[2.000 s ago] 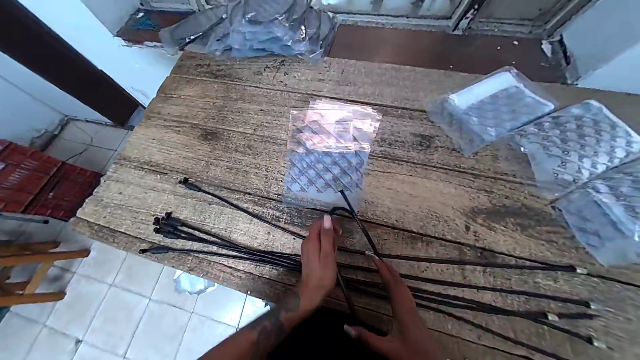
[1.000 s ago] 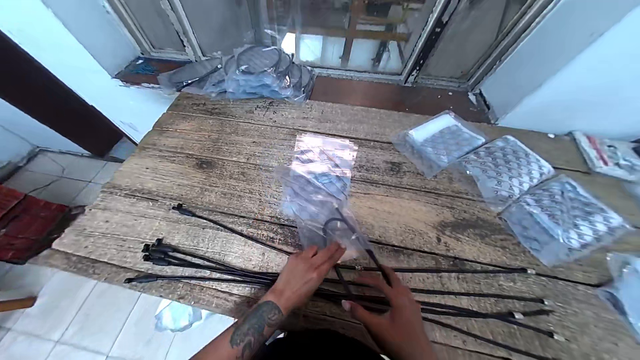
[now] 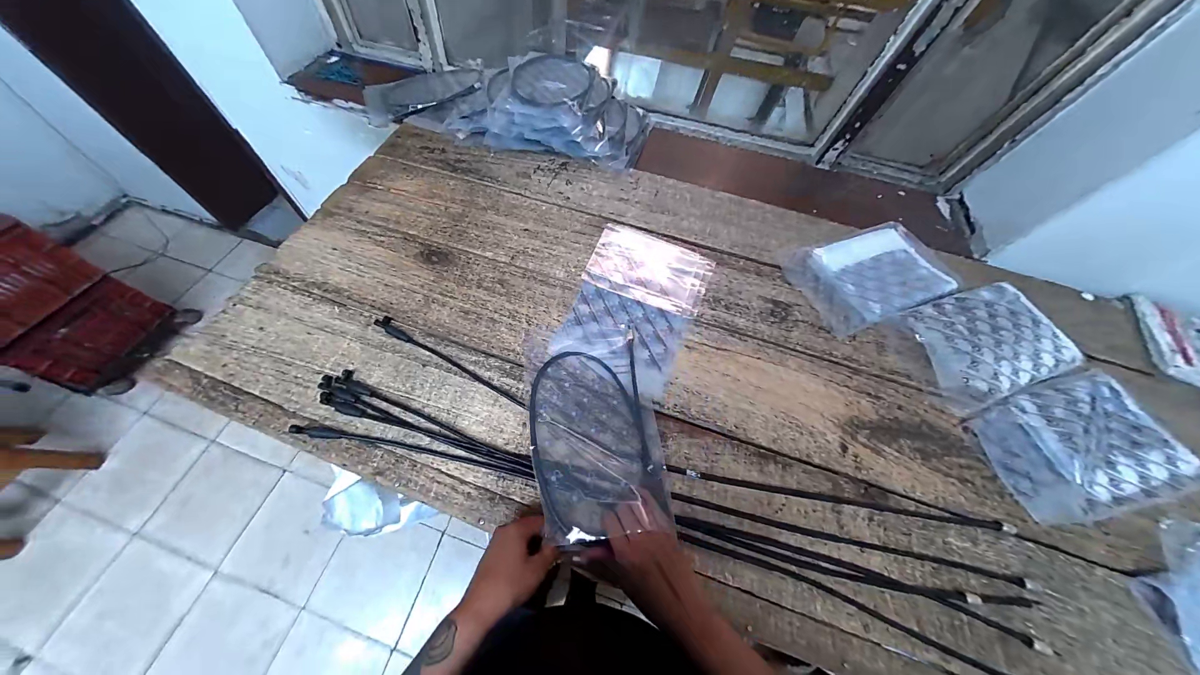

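A coiled black cable lies inside a clear plastic bag at the near edge of the table. My left hand is at the bag's lower left corner, its fingertips partly hidden. Over the bag's lower right part lies my right hand, with its thumb out of sight. Several black cables with connectors on their ends stretch across the wood and pass beneath the bag. Just beyond, a stack of transparent bags touches the bagged cable's top.
Bagged coiled cables are piled at the table's far left corner. Packets in patterned plastic lie along the right side of the wooden table. A window stands behind. Red crates or similar objects are on the tiled floor at left.
The coiled cable, held at the bag's opening earlier, is now inside the bag. Both hands have moved toward the near table edge, and the bag has come nearer too.
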